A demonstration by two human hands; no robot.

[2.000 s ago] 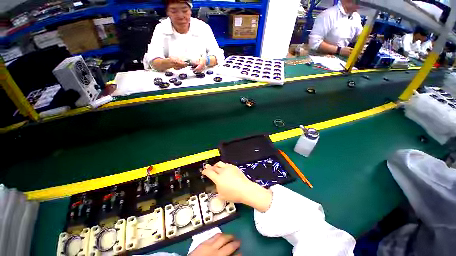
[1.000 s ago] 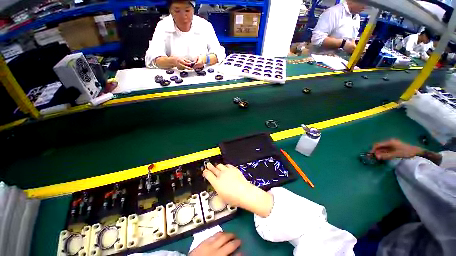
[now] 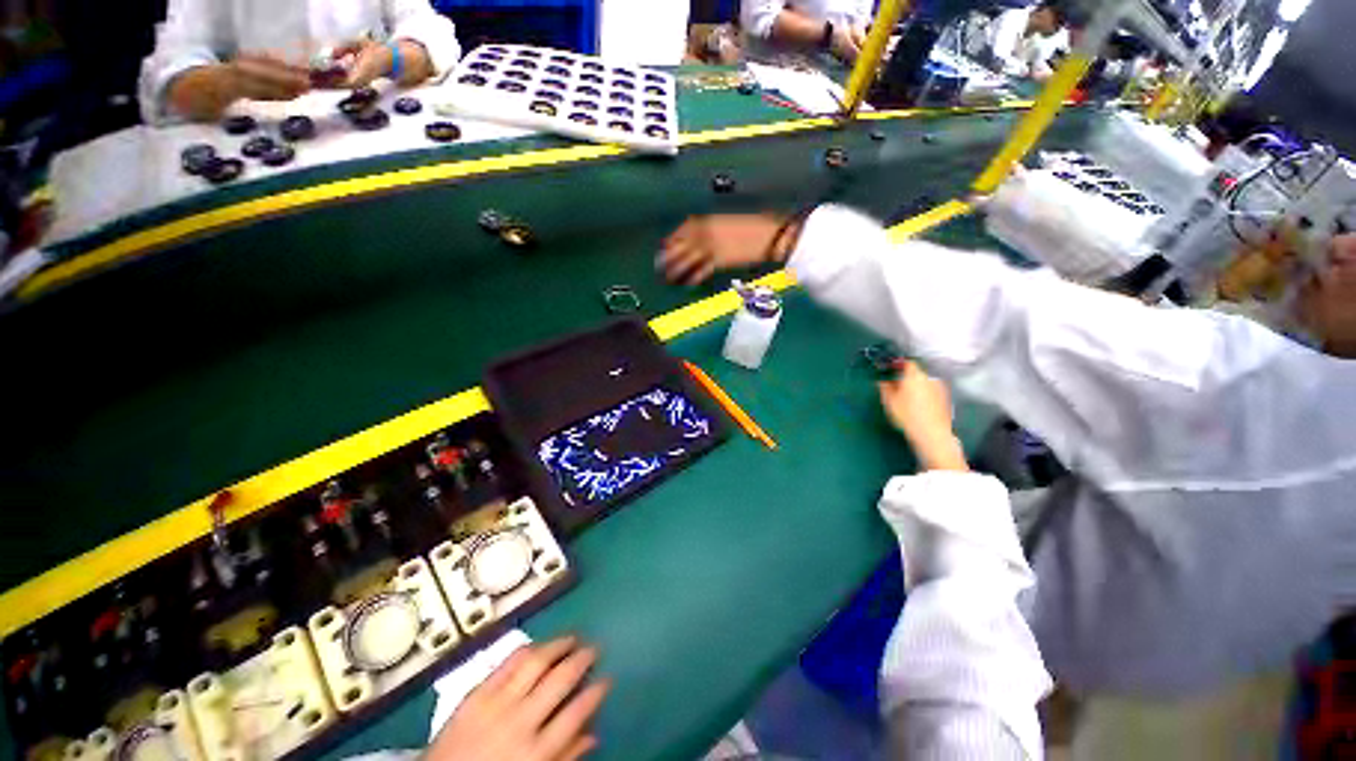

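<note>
My right hand reaches out over the green bench at right, its fingertips closed at a black ring part. My left hand lies at the bottom, fingers slightly apart, partly over a white cloth. The press fixture at lower left has a row of cream blocks; the two rightmost hold round parts. The lever behind the third block from the right stands higher than its neighbours. The black parts tray holds a loose pile of blue-and-white inserts.
A white bottle and an orange stick lie right of the tray. A neighbour's arm stretches across at right, hand over the belt. The yellow-edged conveyor carries small rings. White trays stand at far right.
The view has turned right. My right hand has left the rightmost lever and reached the ring part at right. The neighbour's arm now extends over the belt. My left hand stays by the cloth.
</note>
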